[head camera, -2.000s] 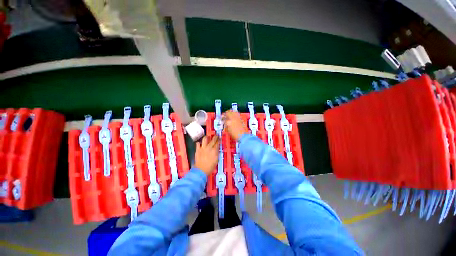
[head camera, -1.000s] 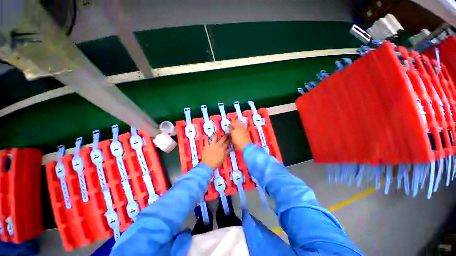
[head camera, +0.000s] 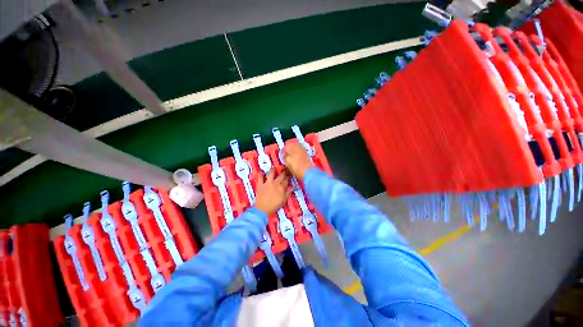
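A red tray (head camera: 206, 182) lies in front of me with light-blue-strapped smartwatches in two rows, pale faces up. My right hand (head camera: 296, 159) is at the upper row, fingers bent down on the fourth watch (head camera: 277, 135) from the left and covering most of its face. My left hand (head camera: 272, 191) lies over the tray's middle, fingers spread, fingertips beside the third watch (head camera: 264, 162) and near the right hand. Whether the left hand holds anything is not clear.
A second red tray of watches (head camera: 121, 257) lies at left, with another red stack (head camera: 35, 271) beyond. A white block (head camera: 186, 196) and round cup (head camera: 182, 175) sit between the trays by a pale post (head camera: 96, 150). Tall red tray stacks (head camera: 441, 121) stand at right, straps hanging out.
The view has turned and shifted right. My hands have moved rightward along the tray, the right from the second upper watch two seconds ago to the fourth.
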